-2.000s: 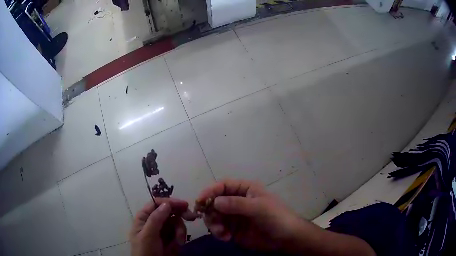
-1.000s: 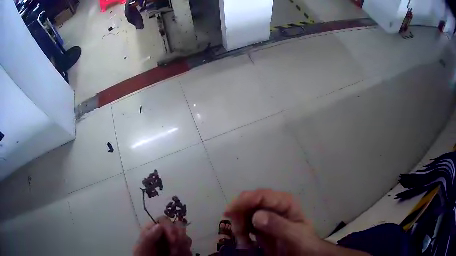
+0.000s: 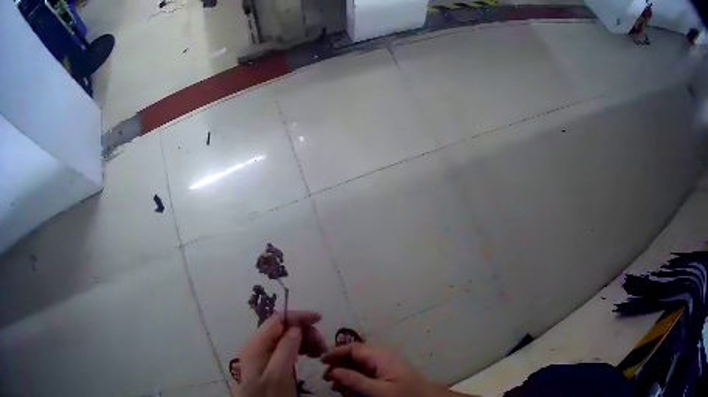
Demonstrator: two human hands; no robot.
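The brown cluster (image 3: 271,262) stands up on a thin stem at the lower middle, in two knobbly dark clumps. My left hand (image 3: 281,353) pinches its stem between thumb and fingertips, below the clumps. My right hand (image 3: 373,371) is just to the right, low in the picture, its fingers bent and its fingertips close to my left fingers. A tiny pale spot shows at the right fingertips; whether they hold a bit is too blurred to tell.
Pale tiled floor (image 3: 404,225) spreads ahead, with a red strip (image 3: 213,93) across it. White partitions (image 3: 46,167) stand left. Striped dark pieces (image 3: 674,291) hang over a counter edge with yellow-black tape (image 3: 650,341) at right. Shoes (image 3: 347,336) show below my hands.
My left hand and the cluster have moved right and slightly up. My right hand has dropped lower and its fingertips are now near my left fingers. The floor view has shifted.
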